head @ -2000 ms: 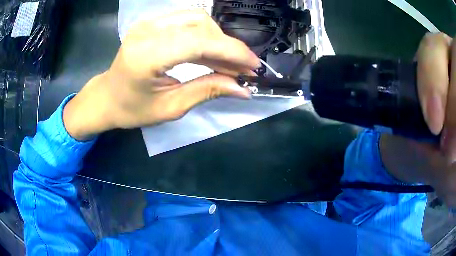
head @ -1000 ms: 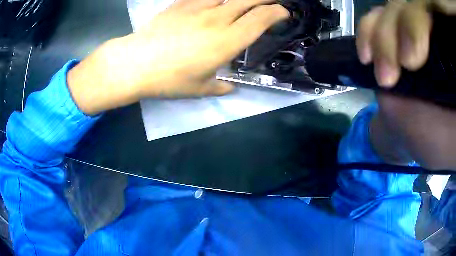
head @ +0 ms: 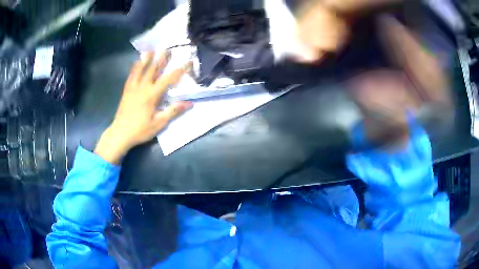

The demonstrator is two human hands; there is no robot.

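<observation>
The device housing assembly [head: 226, 93], with black inner parts and a pale metal edge, lies on a white sheet [head: 197, 123] at the top middle. My left hand [head: 144, 102] has its fingers spread at the housing's left corner, over the sheet, and holds nothing. My right hand [head: 381, 86] is strongly blurred at the upper right. It is around a dark blurred shape that looks like the electric screwdriver [head: 310, 73]. The screwdriver's tip and the housing's right part are blurred or hidden.
Dark bagged parts with a white label [head: 43, 63] lie at the far left, above clear ribbed plastic [head: 37, 139]. The bench's front edge [head: 220, 192] curves across below my hands. A white edge [head: 469, 86] shows at the far right.
The view has shifted. My left hand has moved off the black parts to the housing's left side, its fingers spreading. My right hand, with the dark tool, has turned and blurred.
</observation>
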